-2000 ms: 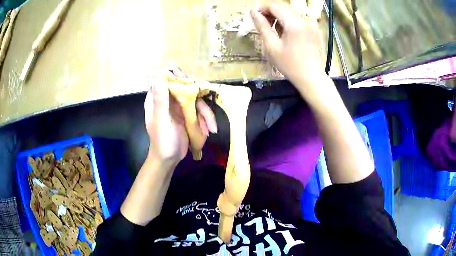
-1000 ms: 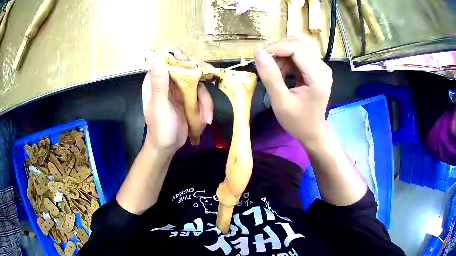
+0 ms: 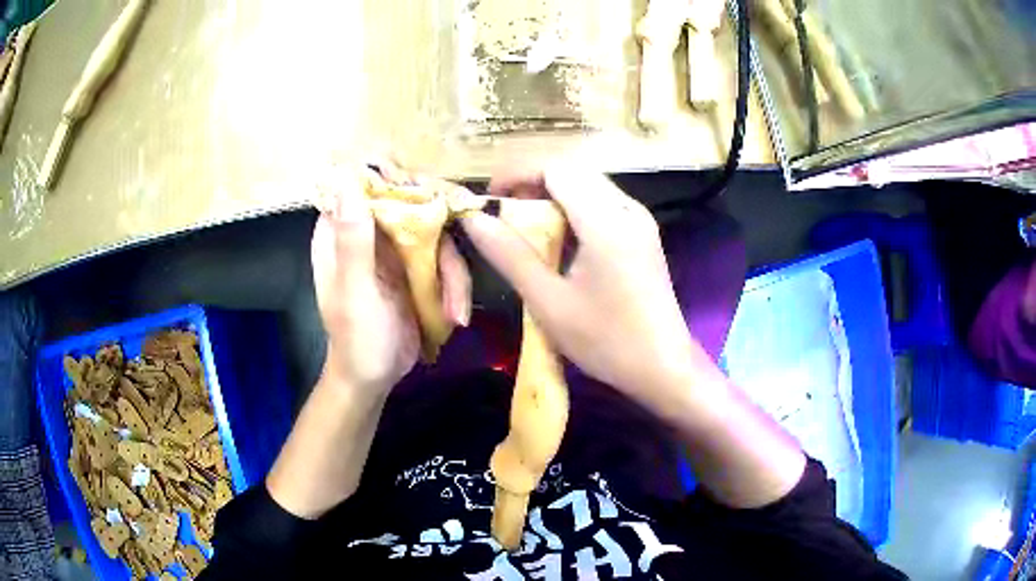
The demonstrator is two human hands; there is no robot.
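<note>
A pair of pale-tan moulded leg pieces (image 3: 539, 397) hangs down in front of my chest, one long and one showing shorter. My left hand (image 3: 369, 278) is closed around the top of the shorter leg. My right hand (image 3: 608, 272) is at the top of the longer leg, thumb and fingertips against the foot end, covering part of it. A small dark bit (image 3: 492, 207) shows between the right fingertips. Whether my right hand holds a strand cannot be told.
A crusted greyish work plate (image 3: 528, 91) with a whitish lump lies on the tan bench (image 3: 261, 136). Tan legs (image 3: 659, 68) lie right and left of it. A black cable (image 3: 743, 102) crosses at right. A blue bin of brown pieces (image 3: 148, 443) is lower left; a whitish-lined blue bin (image 3: 795, 352) is right.
My right hand went from over the work plate to beside the foot end with a thin whitish strand, and is now on the foot end. My left hand keeps its hold.
</note>
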